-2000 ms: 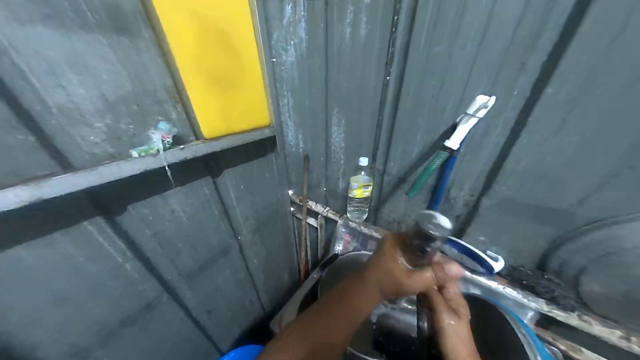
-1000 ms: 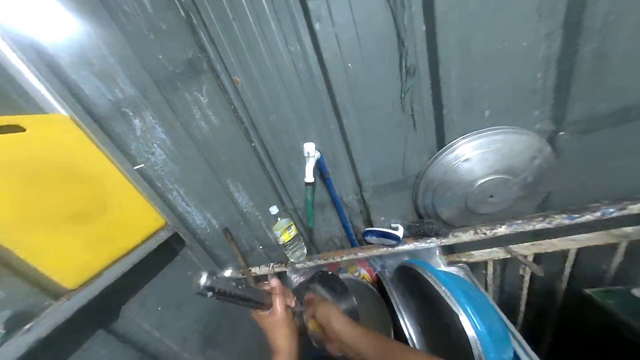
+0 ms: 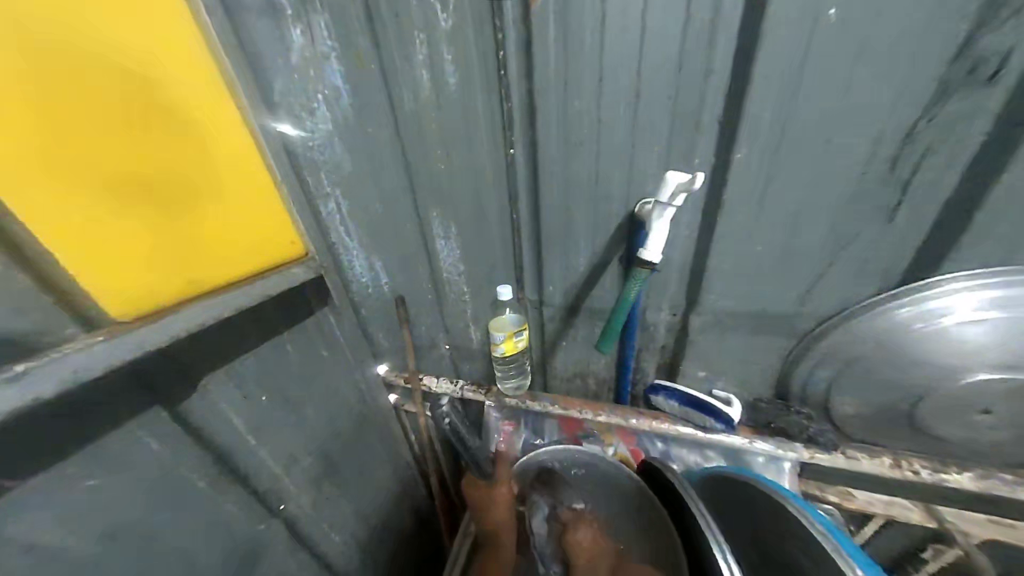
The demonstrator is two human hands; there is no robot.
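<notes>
My left hand point(image 3: 490, 500) is low in the view, closed around a dark handle point(image 3: 462, 438) that points up and left. My right hand point(image 3: 590, 544) is just right of it, blurred, over a round metal basin point(image 3: 620, 496). Between the hands is a dark, wet-looking utensil part point(image 3: 544, 520); whether it joins the handle is unclear. Whether my right hand holds anything cannot be seen. Behind the hands, a clear bottle with a white cap and yellow label point(image 3: 510, 344) stands upright on the ledge.
A white tap point(image 3: 660, 220) with a green hose end point(image 3: 622, 314) juts from the corrugated metal wall. A blue-and-white brush point(image 3: 694, 406) lies on the rusty ledge point(image 3: 576, 406). Right are a blue-rimmed tub point(image 3: 768, 512) and a large metal lid point(image 3: 944, 368). A yellow board point(image 3: 144, 152) is upper left.
The handle's metal end, raised clear of the basin one second ago, is no longer plain to see. Both hands now appear lower, at the basin. The view has swung right, then back left.
</notes>
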